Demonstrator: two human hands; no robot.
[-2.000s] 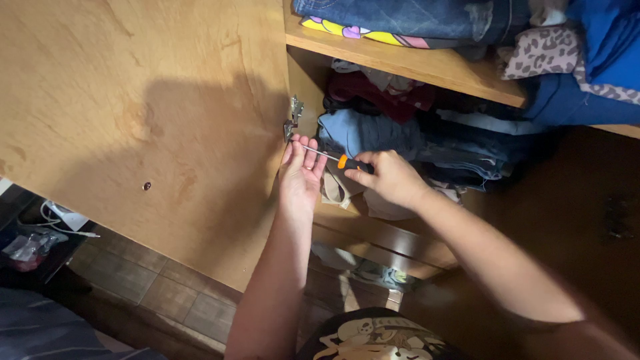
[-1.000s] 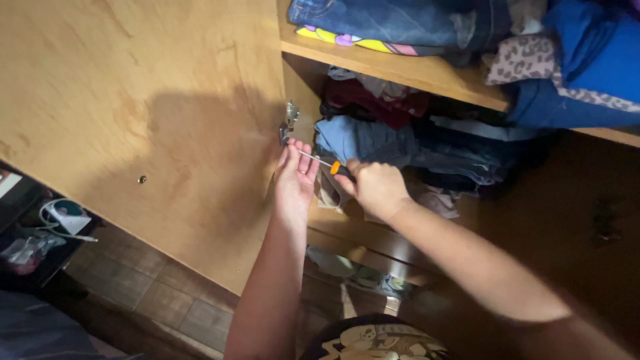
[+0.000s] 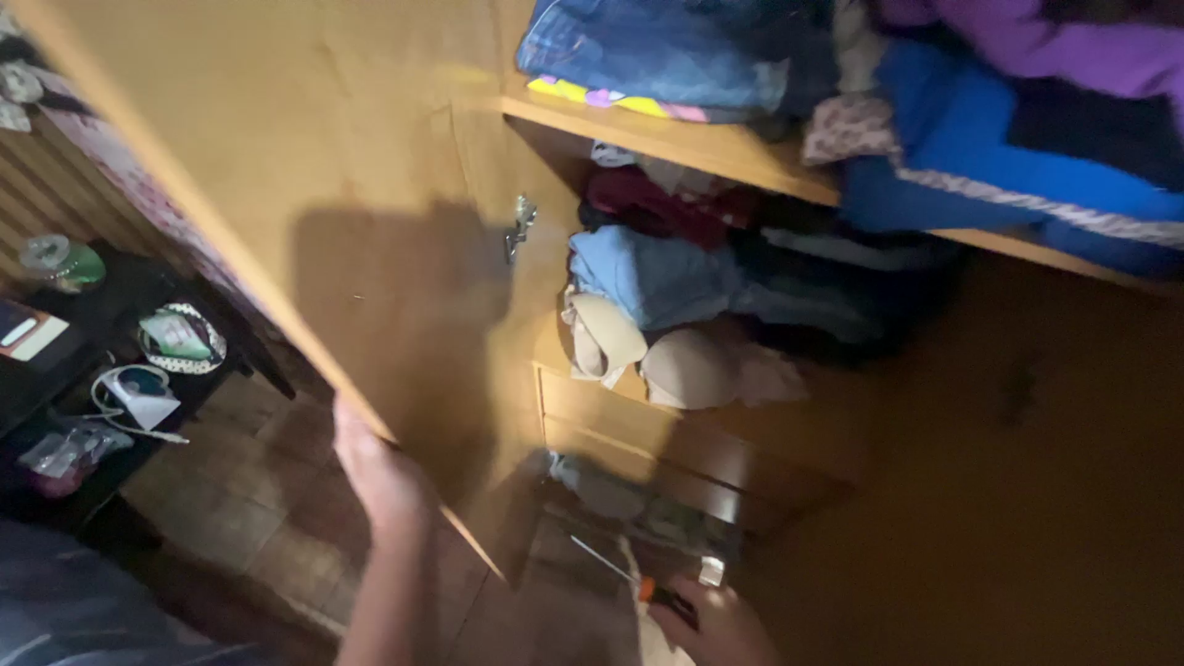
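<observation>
My left hand (image 3: 377,462) is at the outer edge of the wooden cabinet door (image 3: 370,342), its fingers mostly hidden behind the panel. Low in the view, my right hand (image 3: 717,624) grips a screwdriver (image 3: 647,590) with an orange and black handle, its thin shaft pointing up and left, away from the door. Near the door's inner side a metal hinge (image 3: 520,227) joins it to the cabinet; neither hand touches it. The picture is somewhat blurred.
Folded jeans (image 3: 666,55) and blue cloth (image 3: 962,120) lie on the upper shelf (image 3: 666,139). Below are more clothes (image 3: 647,273), beige bras (image 3: 689,370) and drawers (image 3: 601,421). At left, beyond the door, a dark table (image 3: 55,370) holds a cable, bags and small items.
Both hands have left the hinge. My left hand has moved to the door's outer edge, and my right hand has lowered with the screwdriver. The door has swung, showing more of the dark table.
</observation>
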